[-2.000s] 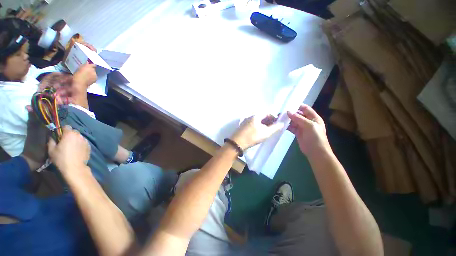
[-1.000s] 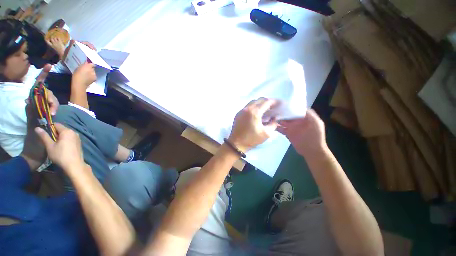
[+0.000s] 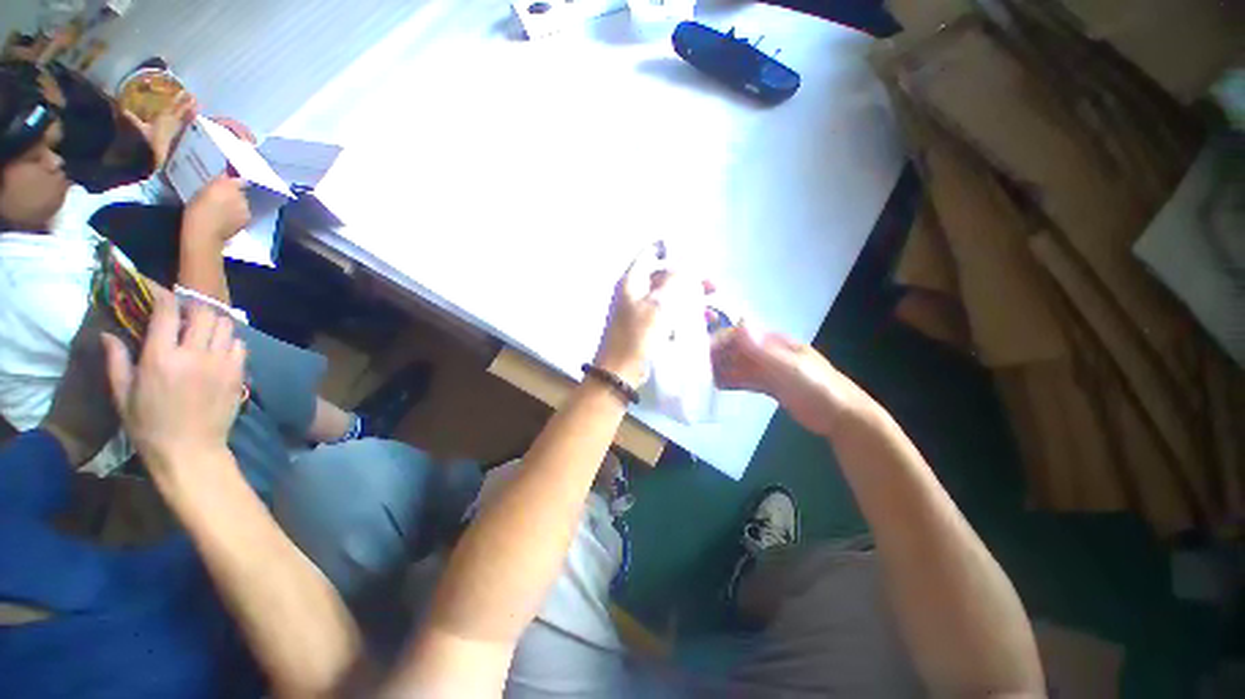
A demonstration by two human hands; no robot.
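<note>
A white packaging insert is held above the near corner of the white table. It is folded or turned, blurred, and hard to tell from the white sheeting. My left hand holds its left side, fingers pointing up. My right hand is at its right side, fingers closed on its edge near a small dark spot at the fingertips. What the dark spot is, I cannot tell.
A black elongated device lies at the table's far side, near a white box. At left, a neighbour's hands hold a wire bundle; another person holds a printed sheet. Flattened cardboard is piled at right.
The white insert, stretched out long two seconds ago, is now turned and compact between my hands. Both hands have moved left. The neighbour's hand has opened over the wires.
</note>
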